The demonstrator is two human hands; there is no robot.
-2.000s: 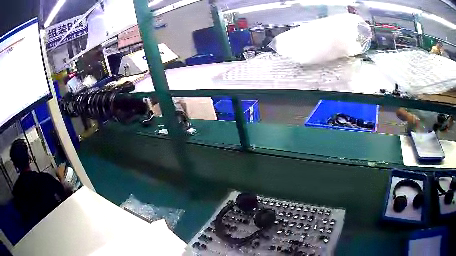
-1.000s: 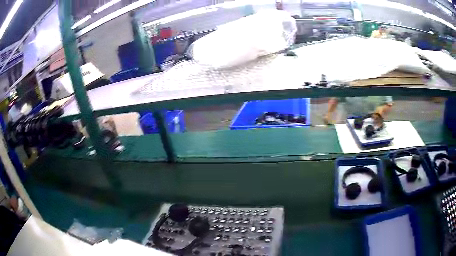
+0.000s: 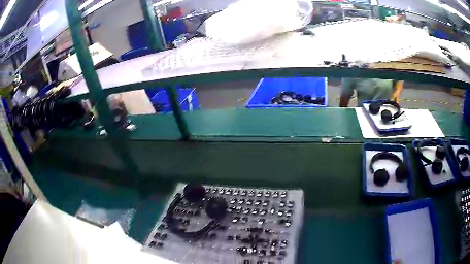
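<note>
Neither of my hands shows in the picture. A black headset (image 3: 217, 207) lies on the left part of a clear-grey dongle tray (image 3: 297, 219) at the lower middle. Tiny black-and-silver pieces (image 3: 268, 194) stand in rows in that tray, some of them in a loose pile near its front. A blue tray (image 3: 364, 180) to the right holds another headset (image 3: 381, 177). An empty blue tray with a white liner (image 3: 410, 234) lies nearer to me. Part of the cream-white test box (image 3: 62, 240) fills the lower left.
More blue trays with headsets (image 3: 437, 166) lie at the right. A person's arms (image 3: 397, 92) are beyond the shelf, behind a tray with a headset on a white sheet (image 3: 433, 122). A blue bin (image 3: 288, 87), a green post (image 3: 85, 56) and a clear plastic bag (image 3: 105, 212) also show.
The view has swung right since the earliest frame, then tilted down slightly. More blue trays show at the right. The headset on the dongle tray stays in place.
</note>
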